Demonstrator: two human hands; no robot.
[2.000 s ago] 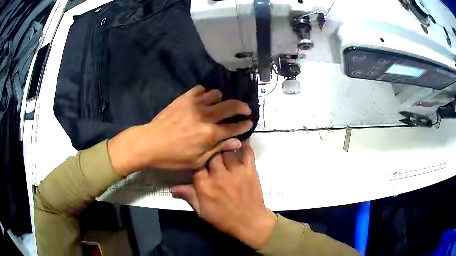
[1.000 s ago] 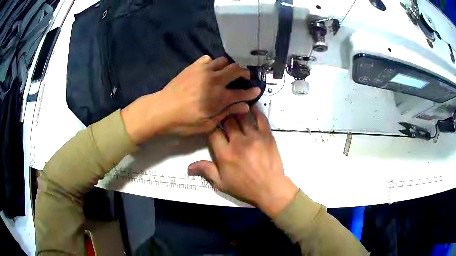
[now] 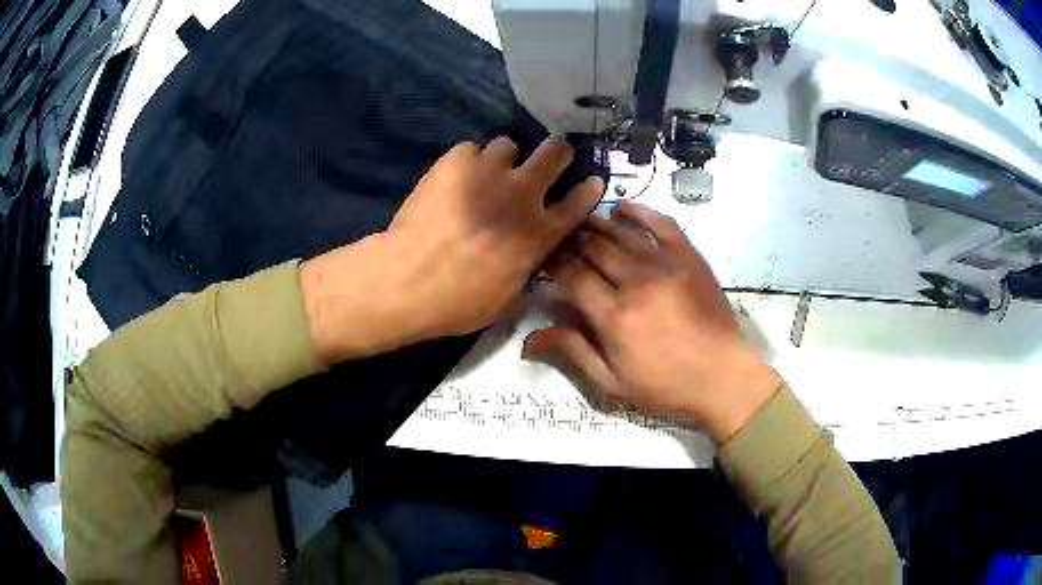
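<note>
The black fabric panel [image 3: 274, 137] lies on the white table left of the needle, turned at an angle, with its lower corner over the table's front edge. A small tab sticks out at its upper left. My left hand [image 3: 486, 234] lies on the panel with fingers spread, pressing it near the presser foot. My right hand [image 3: 640, 303] is at the fabric edge just in front of the needle area, its fingertips on the edge. The sewing machine head [image 3: 571, 69] stands over the edge. The needle is hard to make out.
The control panel with a lit screen [image 3: 943, 176] is at the right. Small thread snips [image 3: 954, 291] lie on the right of the table. Dark cut pieces [image 3: 40, 114] are heaped at the left. A cardboard box [image 3: 246, 531] with something red is below the table edge.
The panel has rotated, its lower part swinging toward me and over the table's front edge. My right hand has moved right and slightly up. My left hand has stayed on the fabric near the foot.
</note>
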